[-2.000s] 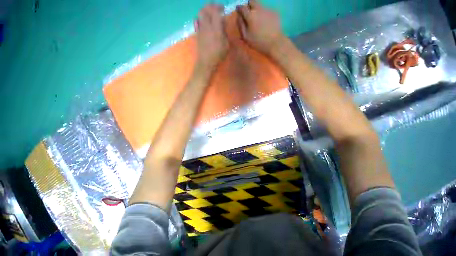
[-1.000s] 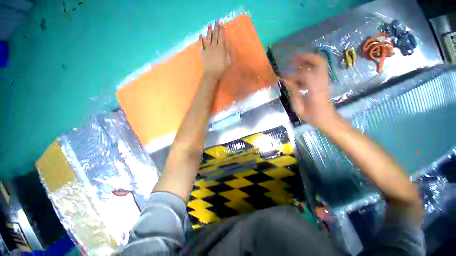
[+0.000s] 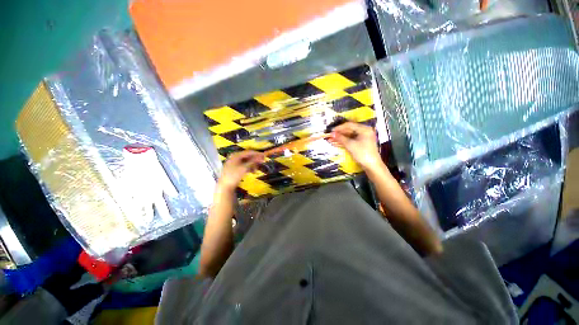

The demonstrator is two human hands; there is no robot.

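Note:
An orange strip [image 3: 296,145] is stretched between my two bare hands, low over the black-and-yellow loading board [image 3: 290,174]. My left hand [image 3: 240,166] pinches its left end. My right hand [image 3: 357,141] pinches its right end. Several thin strips, dark and yellowish, lie across the board above the orange one. The orange sheet stock [image 3: 235,32] lies beyond the board, cut off by the top edge. Whether the strip touches the board, I cannot tell.
To the left, yellow stock [image 3: 57,152] and grey stock [image 3: 105,95] lie under film with a white glove [image 3: 145,178] on top. To the right, teal ribbed stock [image 3: 489,89] and dark stock [image 3: 489,174] lie under film. A red object [image 3: 95,265] is at lower left.
Both hands have moved from the orange sheet area back to the loading board, now holding an orange strip. The view has shifted, so the sheet and side stocks appear higher.

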